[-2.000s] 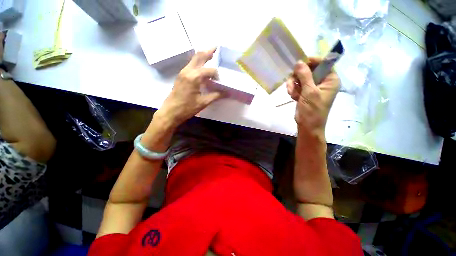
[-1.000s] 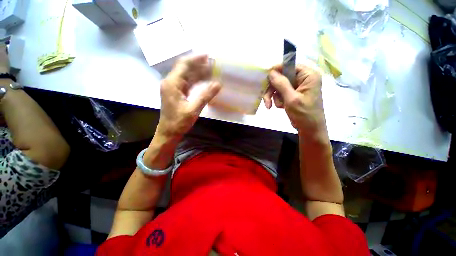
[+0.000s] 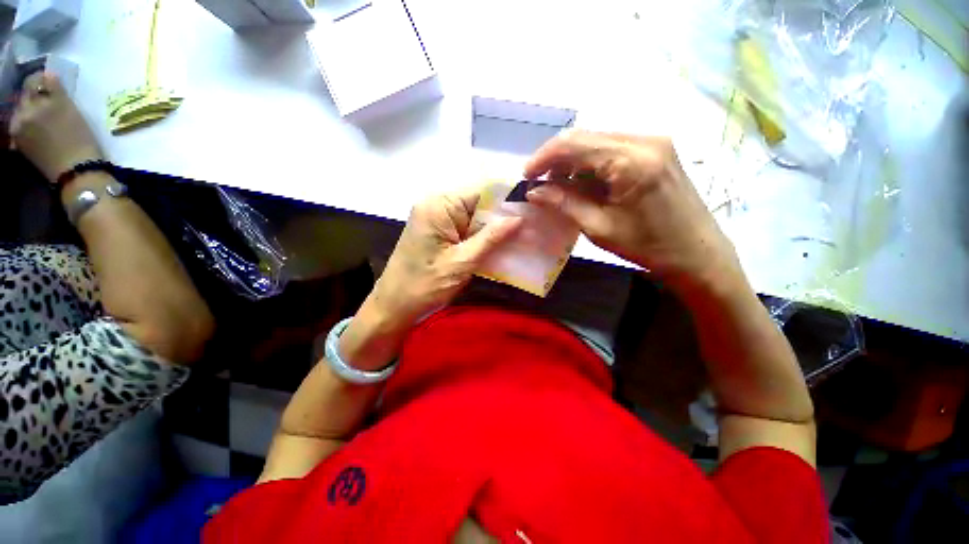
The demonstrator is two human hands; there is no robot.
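A yellow-edged, white-panelled sheet piece (image 3: 531,253) is held low, in front of the table's front edge. My left hand (image 3: 441,239) grips its left side between thumb and fingers. My right hand (image 3: 627,197) is bent over the sheet's top edge, holding the utility knife, whose dark end (image 3: 522,191) shows at the sheet's upper left. The rest of the knife is hidden by my right hand. An open white box base (image 3: 521,124) stands just behind my hands, its near part hidden.
A closed white box (image 3: 374,62) stands behind my left hand. Yellow strips (image 3: 143,108) lie at left, beside another person's hand (image 3: 48,119). Crumpled clear plastic (image 3: 834,64) and a yellow piece (image 3: 761,90) lie at right. A clear bag (image 3: 236,242) hangs below the edge.
The sheet has moved down towards me into my left hand's grip. My right hand has turned inward, bringing the knife from upright at the right to the sheet's top edge. The view has shifted.
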